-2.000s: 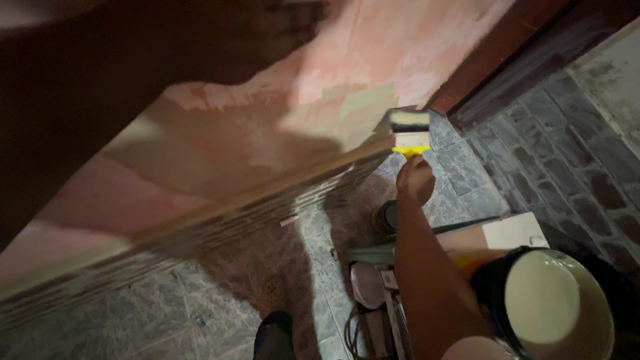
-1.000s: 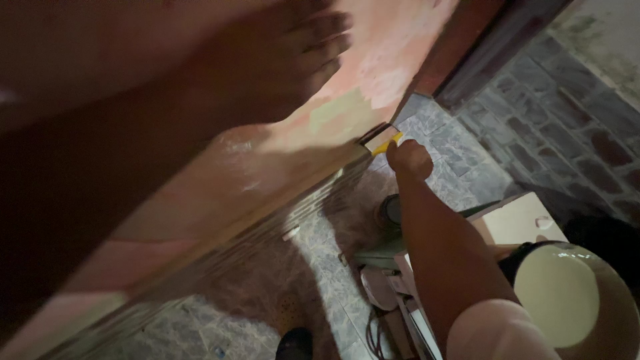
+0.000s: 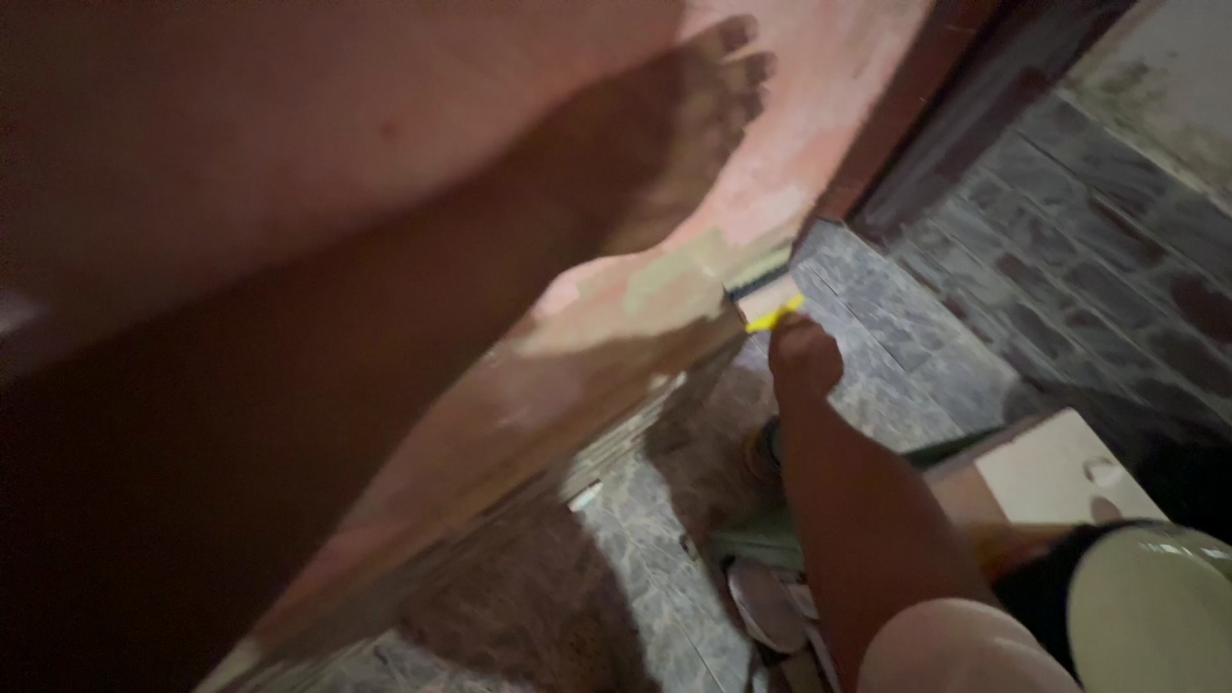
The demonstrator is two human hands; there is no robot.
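My right hand (image 3: 807,356) grips a wide paintbrush (image 3: 773,300) with a yellow part by the fingers and dark bristles. The bristles, with pale paint on them, lie along the bottom of the pink wall (image 3: 808,106), left of a dark red frame. Pale green paint (image 3: 674,274) shows as a patch on the wall just left of the brush. Large and dark in the foreground, my left arm crosses the view; my left hand (image 3: 693,144) is over the upper wall with its fingers a little apart, and nothing shows in it. Whether it touches the wall I cannot tell.
A container of pale green paint (image 3: 1145,616) stands at the lower right, beside a pale board or box lid (image 3: 1068,467). A round dark object (image 3: 768,448) is on the grey tiled floor (image 3: 664,577), partly behind my right forearm. A dark red frame (image 3: 919,106) borders the wall.
The brush has moved from beyond the wall's end to its lower edge, then slightly along it towards the frame. My left hand has come further into view.
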